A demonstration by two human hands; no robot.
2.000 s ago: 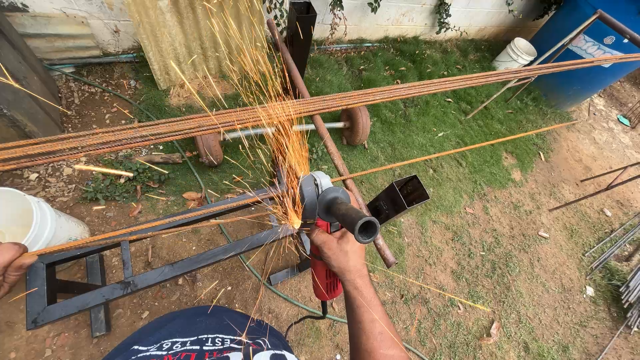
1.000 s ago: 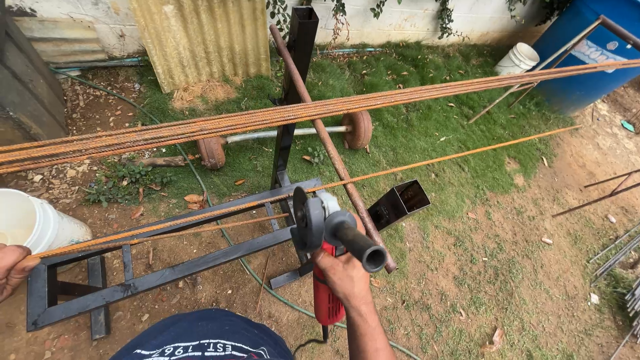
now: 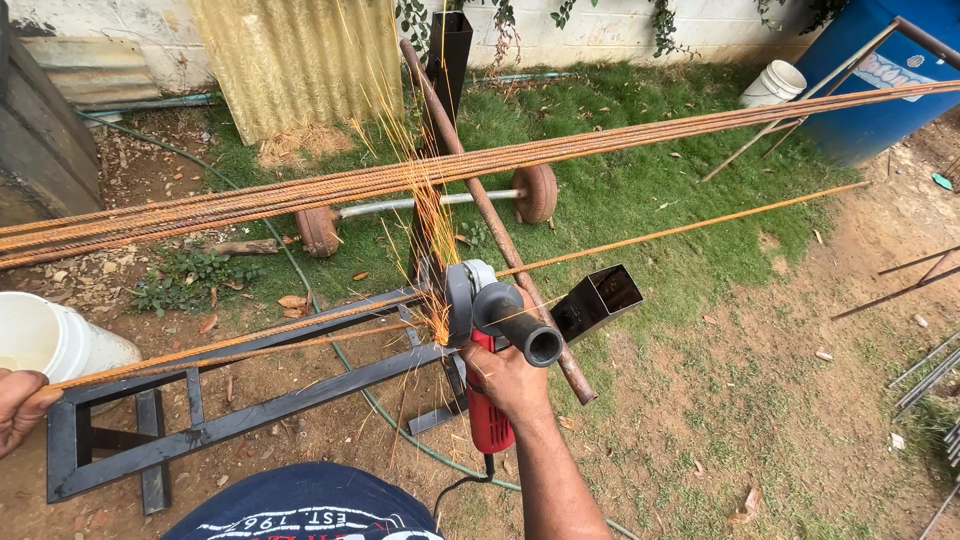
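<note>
My right hand [image 3: 506, 379] grips the body of a red angle grinder [image 3: 489, 420], its black side handle [image 3: 525, 330] pointing toward me. Orange sparks spray up and down from its guarded disc, beside a black metal frame [image 3: 262, 405]. My left hand [image 3: 21, 409], at the left edge, pinches the ends of thin rusty rebar rods [image 3: 225, 345] that run above the frame toward the grinder. The exact cutting contact is hidden by the guard and sparks. Farther off, a bundle of rusty rebar [image 3: 315, 193] crosses the whole view.
A rusty pipe [image 3: 495, 225] leans across a black square post [image 3: 448, 75]. An axle with two wheels [image 3: 536, 193] lies on the grass. A white bucket [image 3: 82, 349] stands left, a blue barrel [image 3: 862, 97] back right. A green hose [image 3: 367, 397] and the grinder's cord run below.
Sparks fly from the disc now; one second ago there were none, though two seconds ago they also flew. Both hands keep their hold, and the grinder has shifted slightly.
</note>
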